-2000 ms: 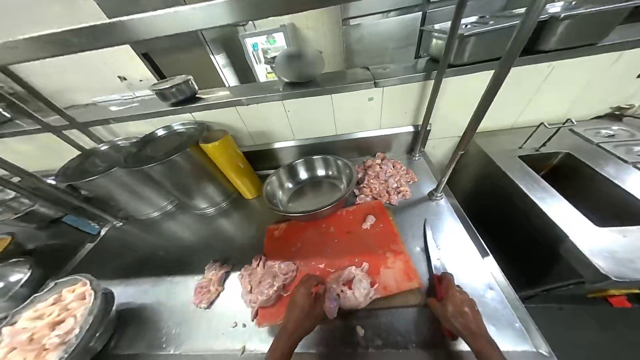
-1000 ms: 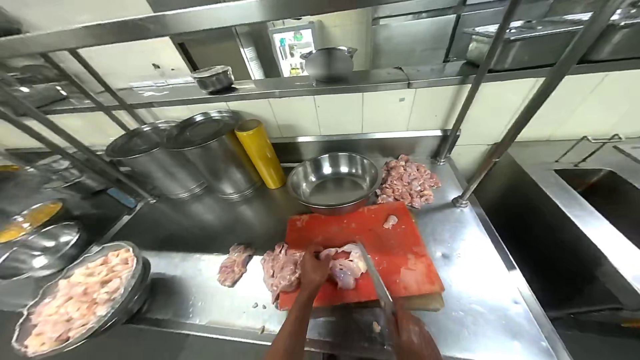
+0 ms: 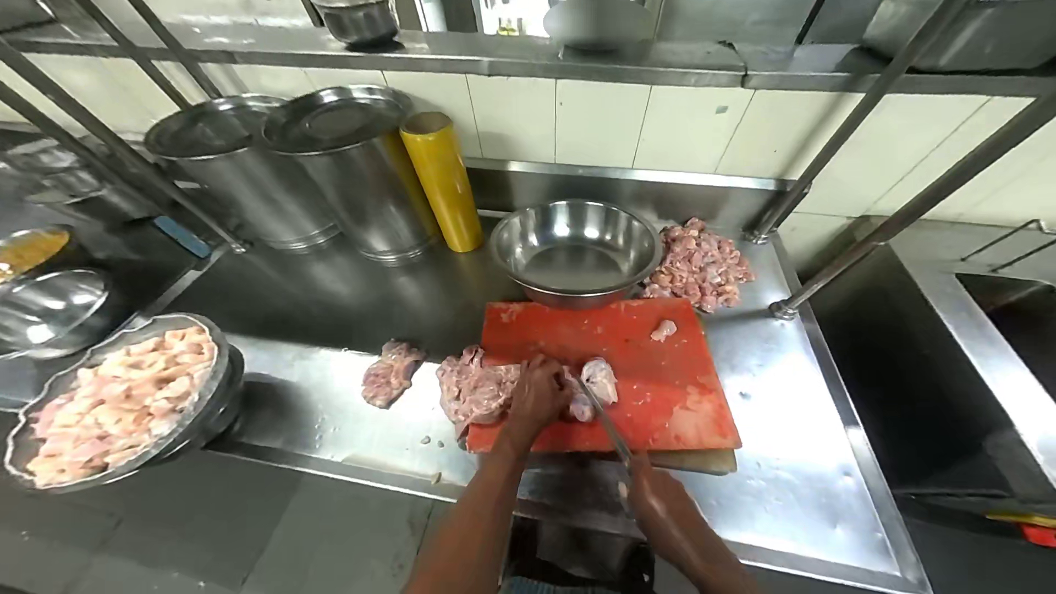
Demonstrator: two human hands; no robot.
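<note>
My left hand (image 3: 540, 394) presses on raw meat (image 3: 579, 402) near the front of a red cutting board (image 3: 660, 375). My right hand (image 3: 656, 495) grips a knife (image 3: 608, 426), its blade tip between that meat and a separate piece (image 3: 599, 380) just right of it. The knife's handle is hidden in my fingers. A larger pile of raw meat (image 3: 477, 392) lies at the board's left edge, beside my left hand, and another piece (image 3: 391, 374) rests on the steel counter further left. A small scrap (image 3: 663, 330) lies on the board's upper right.
A steel bowl (image 3: 576, 285) stands behind the board, with chopped meat (image 3: 700, 266) heaped to its right. A yellow tube (image 3: 445, 186) and lidded steel containers (image 3: 351, 177) stand at the back left. A large bowl of meat pieces (image 3: 194, 412) is at the left. Metal posts (image 3: 866, 239) rise at the right.
Two seconds ago the knife pointed away from me at the board's right side; its blade is now at the meat. A piece now lies apart to the right of the blade. The view has shifted.
</note>
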